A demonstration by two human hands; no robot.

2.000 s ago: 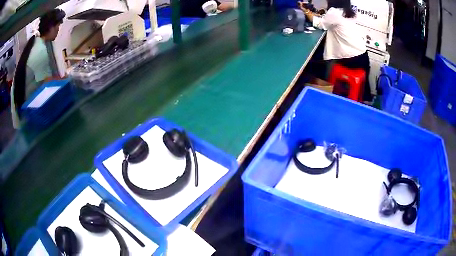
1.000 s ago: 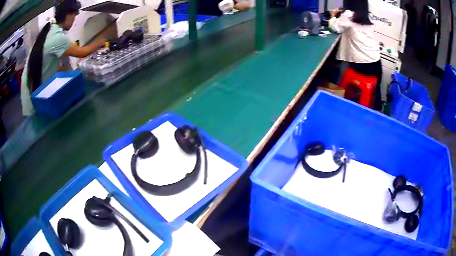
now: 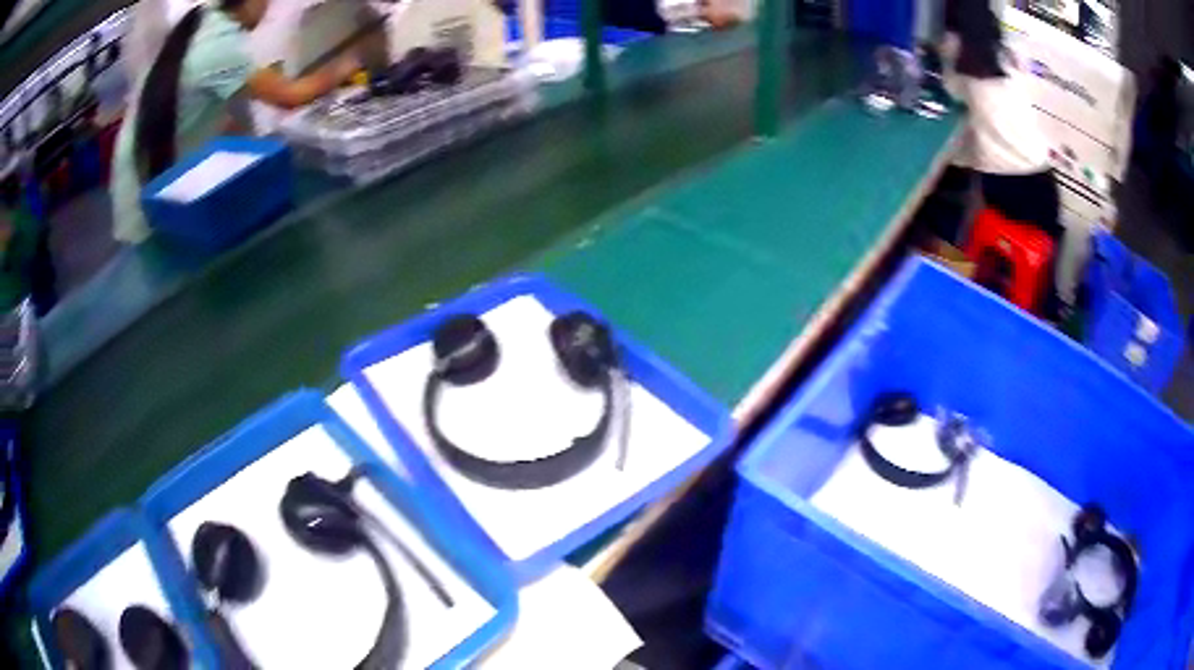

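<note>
No hand of mine is in the picture. Nearest in front, a blue-rimmed tray point(image 3: 718, 432) with a white liner holds a black headset point(image 3: 524, 471), ear cups towards the back and its boom microphone beside the right cup. A lighter blue tray point(image 3: 155, 497) at the lower left holds a second headset point(image 3: 318, 513), its boom pointing down to the right; the picture's bottom edge cuts it off. A third tray point(image 3: 81, 552) at the far lower left shows two dark ear cups. A white bench sheet point(image 3: 563, 626) overhangs the bench edge.
At right stands a deep blue turnover bin point(image 3: 786, 550) with two headsets on white sheets. Across the green bench point(image 3: 733, 236) are a blue tray pile point(image 3: 223, 216), a clear plastic container point(image 3: 406, 124) and a person at left. Another person stands beyond, near a red stool point(image 3: 1011, 255).
The view has swung left, so trays, bin and people sit further right in the picture. More of the third tray shows at lower left. The headsets lie as before in their trays.
</note>
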